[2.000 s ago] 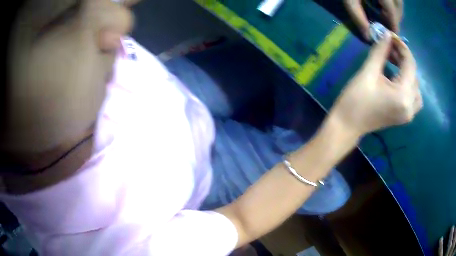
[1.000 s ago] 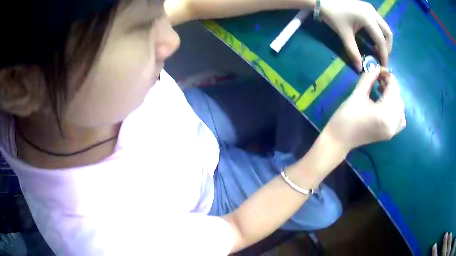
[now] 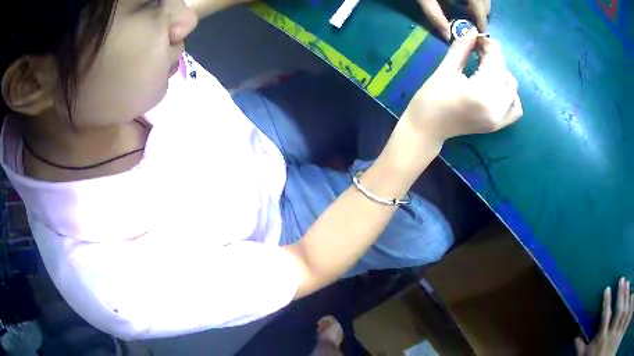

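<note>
A round component [image 3: 462, 30], with a dark disc, pale rings and a bright centre, is held in the fingertips of a coworker's two hands above the green mat. A short thin pale piece shows at its side by the fingertips. My right hand [image 3: 612, 323], cut off at the lower right edge, lies on the mat's edge with fingers apart and nothing visible in it. A small blurred patch of skin [image 3: 330, 335] at the bottom edge may be my left hand; its fingers and any hold cannot be made out.
A seated coworker in a pink top [image 3: 174, 257] fills the left side. A white strip [image 3: 344, 12] lies on the green mat [image 3: 556, 174], near yellow tape [image 3: 397, 61]. Blue tape runs along the bench edge. Brown cardboard [image 3: 497, 278] is below the bench.
The view has shifted, so the coworker's hands and component appear further left and higher. More of my right hand shows. The skin patch at the bottom has come into view. The coworker still holds the component.
</note>
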